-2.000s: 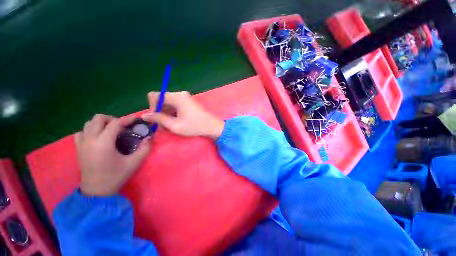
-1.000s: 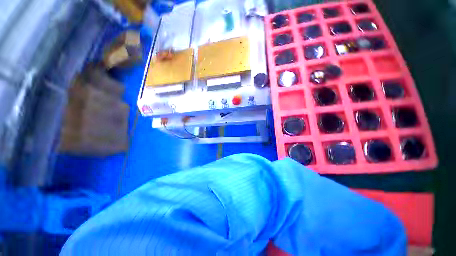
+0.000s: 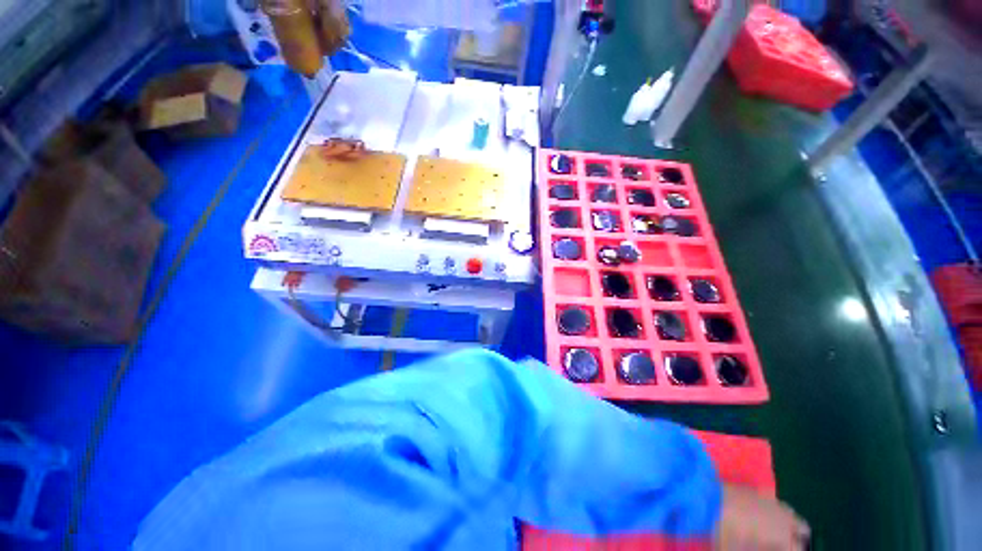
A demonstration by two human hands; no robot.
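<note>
My left hand shows at the bottom right, partly cut off by the lower edge and blurred. I cannot tell whether it holds anything. Its blue sleeve fills the lower middle. Parts of the red mat show above the hand and below the sleeve. The red compartment tray lies beyond the sleeve, with a dark round watch in most cells. Two cells hold opened watches, one at the middle left. My right hand is out of view.
A white press fixture machine with two yellow-brown plates and a red button stands left of the tray. Cardboard boxes stand on the blue floor at the left. A blue stool is at the lower left. Dark green bench surface runs along the right.
The view has tilted up and widened, so the machine and tray sit lower and look smaller. My left hand now shows at the bottom right. Both hands showed over the mat two seconds ago.
</note>
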